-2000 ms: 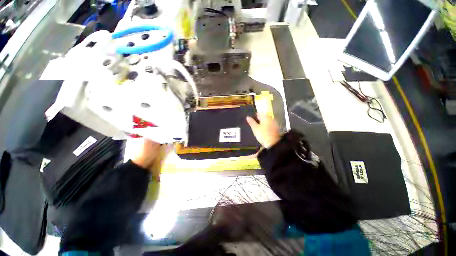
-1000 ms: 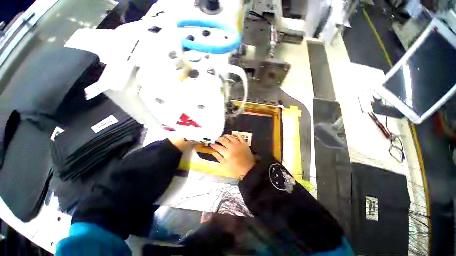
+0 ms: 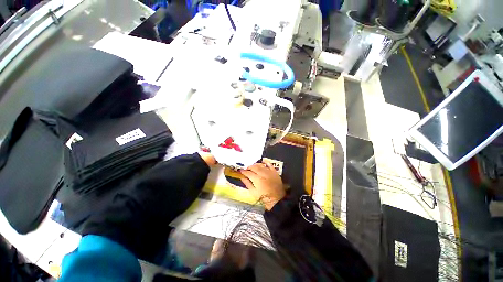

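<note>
A black fabric piece [image 3: 293, 165] with a white label [image 3: 274, 164] lies inside the orange-yellow clamp frame [image 3: 309, 165], partly under the white machine head [image 3: 231, 124]. My right hand [image 3: 265, 183] is over the front left of the fabric, beside the label and against the lower edge of the head. Its fingertips are partly hidden, so any grip cannot be told. My left hand [image 3: 208, 158] shows only as a bit of skin at the head's lower left. Its fingers are hidden behind the head. Yellow tape [image 3: 324, 171] runs along the frame's right and front sides.
Black fabric stacks [image 3: 118, 151] lie at left, with a labelled one on top. Another labelled black stack [image 3: 411, 242] is at lower right. Red-handled snips [image 3: 415, 171] and a control screen [image 3: 460, 121] are at right. Loose threads [image 3: 251, 228] hang at the table front.
My right hand has moved from the fabric's right edge to its front left, beside the label. My left hand has become more hidden behind the head. The view has shifted, showing more behind the machine.
</note>
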